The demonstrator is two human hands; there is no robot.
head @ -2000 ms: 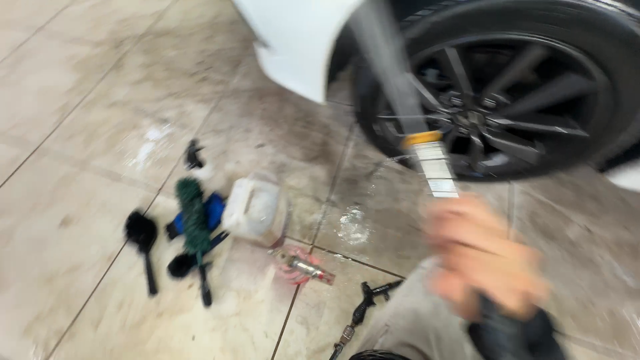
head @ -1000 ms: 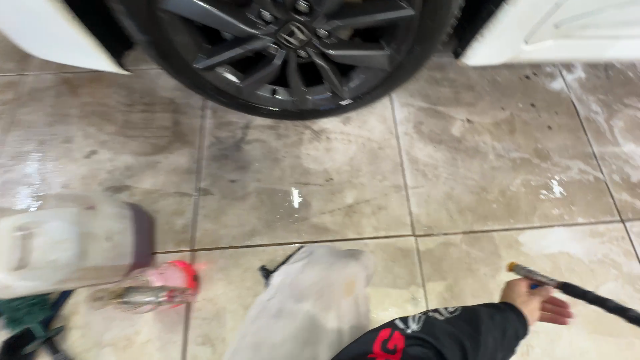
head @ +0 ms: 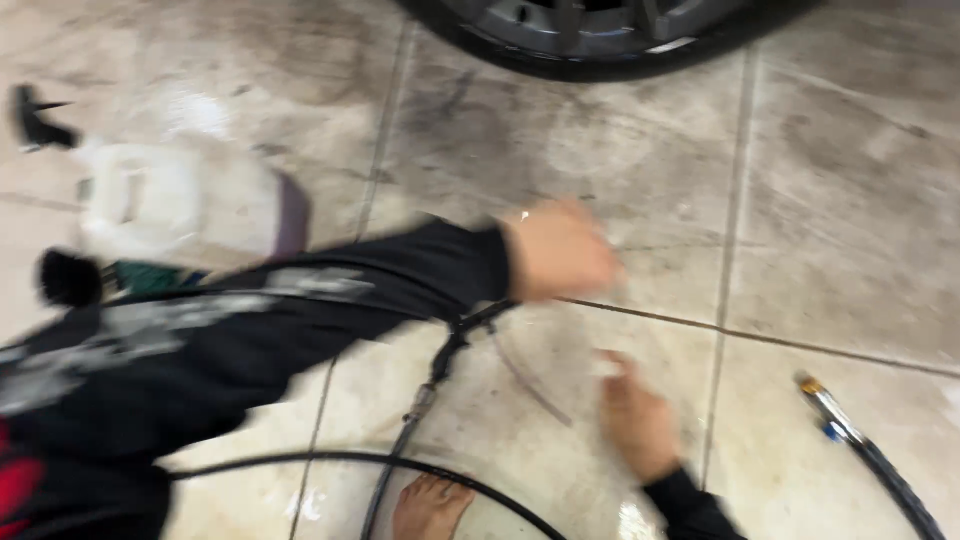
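Observation:
My left hand (head: 562,251), blurred, reaches in from the left on a black sleeve above the tiled floor. Just below its wrist is a black spray gun (head: 450,352) joined to a hose; the blur hides whether the fingers touch it. My right hand (head: 637,424) is lower and to the right, with its thumb and fingers apart and nothing seen in it. On the floor farther right lies a black hose end (head: 844,416) with a metal fitting and a small blue part.
A car wheel (head: 592,45) stands at the top. At the left are a whitish plastic jug (head: 180,202), a round black brush (head: 69,277), a green thing (head: 150,277) and a black object (head: 41,124). A black hose (head: 330,455) curves past a bare foot (head: 433,504).
One second ago a hand held the hose end at the right; now that end lies on the floor, let go. Both hands now show, over the middle of the floor.

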